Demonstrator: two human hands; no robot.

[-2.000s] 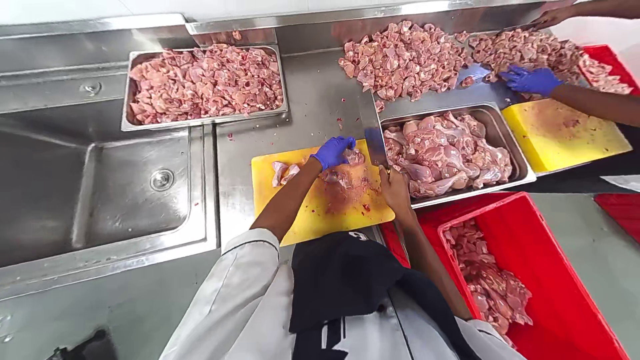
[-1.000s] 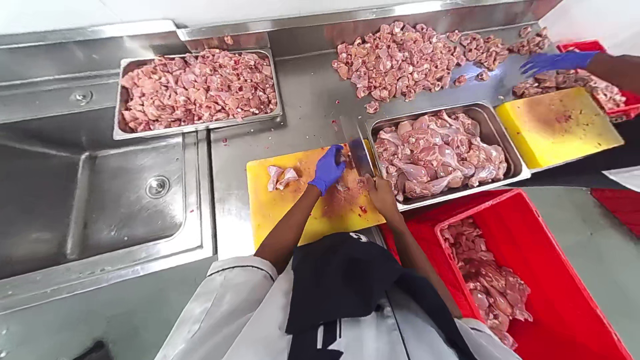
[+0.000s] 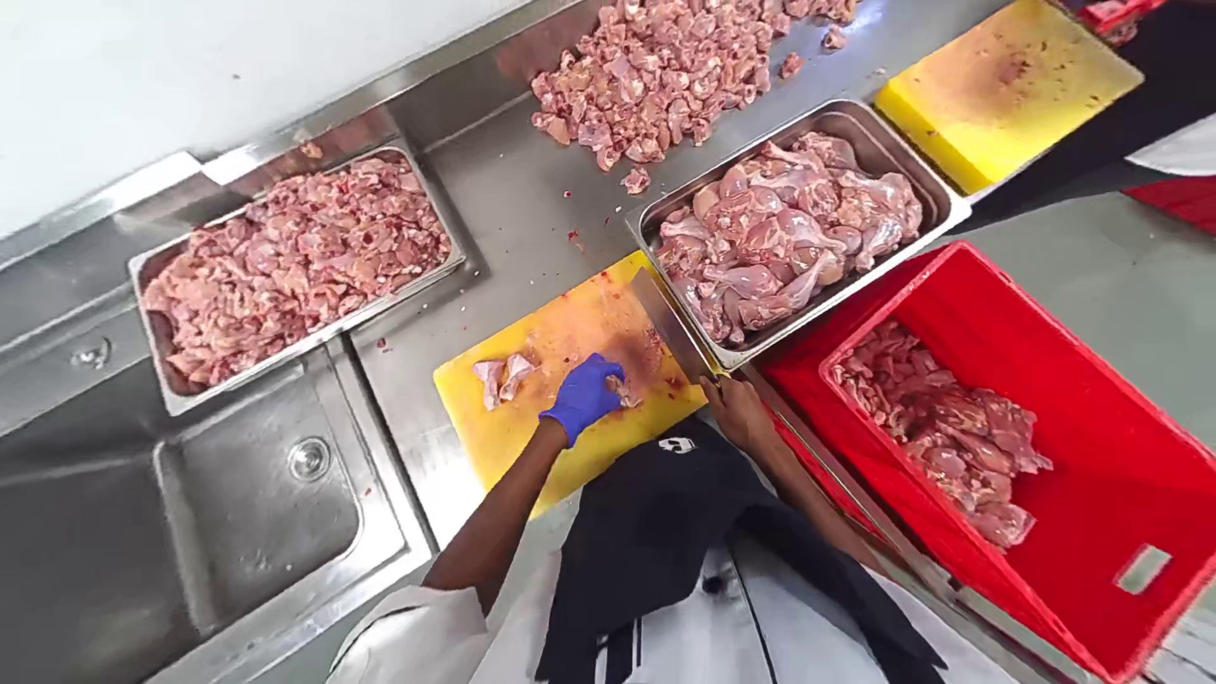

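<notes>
My left hand (image 3: 583, 397), in a blue glove, has its fingers closed round a small piece of raw chicken (image 3: 622, 390) on the yellow cutting board (image 3: 560, 467). My bare right hand (image 3: 737, 410) grips the handle of a cleaver at the board's right edge. The wide blade of the cleaver (image 3: 673, 320) points away from me, between the board and a steel pan (image 3: 950, 217) of raw chicken legs (image 3: 760, 228). Two cut chicken pieces (image 3: 503, 380) lie on the board, left of my gloved hand.
A steel pan (image 3: 456, 256) of chopped chicken stands at the left, behind a steel sink (image 3: 275, 494). More chopped chicken (image 3: 655, 76) is heaped on the counter. At the right are a red crate (image 3: 1073, 456) holding meat and another yellow board (image 3: 1012, 76).
My left hand has moved toward me on the board, away from the blade. The co-worker's gloved hand has left the view. The view has tilted and turned.
</notes>
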